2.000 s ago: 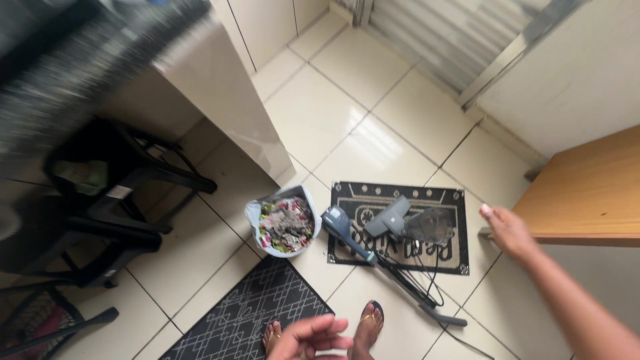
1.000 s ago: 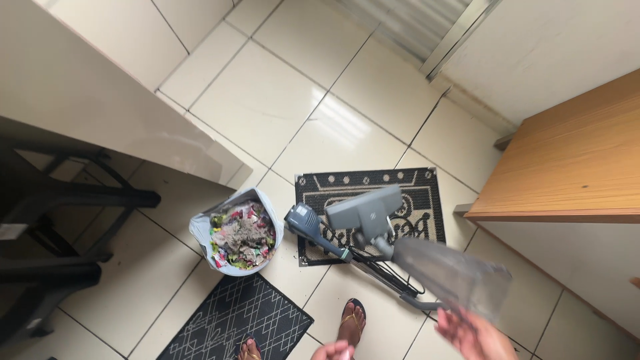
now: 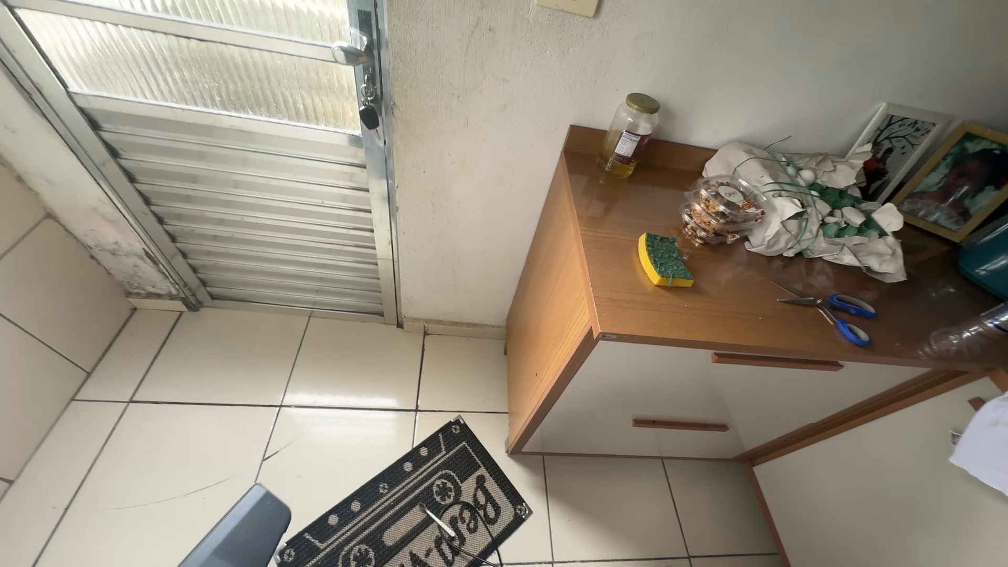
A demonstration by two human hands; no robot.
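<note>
Neither of my hands shows at this moment, so what they hold is hidden. The grey floor head of a vacuum cleaner [image 3: 240, 529] enters the bottom edge, left of a black and beige doormat [image 3: 417, 504] with a cassette pattern. A thin cable and a white-tipped piece lie over the mat. On the wooden cabinet [image 3: 622, 307] lie a yellow and green sponge [image 3: 665, 260] and open scissors with blue handles [image 3: 835, 311]. Behind them are stacked clear packs of nuts or snacks [image 3: 718, 209] and a glass jar with yellow liquid [image 3: 628, 138].
A metal door [image 3: 268, 197] with keys [image 3: 368, 110] in its lock stands at the left. Crumpled paper with green stems and leaves [image 3: 835, 213], picture frames [image 3: 957, 181] and a teal object [image 3: 984, 256] crowd the cabinet's right side. Pale tiles [image 3: 205, 441] cover the floor.
The view has swung up toward the door and cabinet top. My hands, seen near the vacuum cleaner a second ago, are out of view, as is the bin of waste.
</note>
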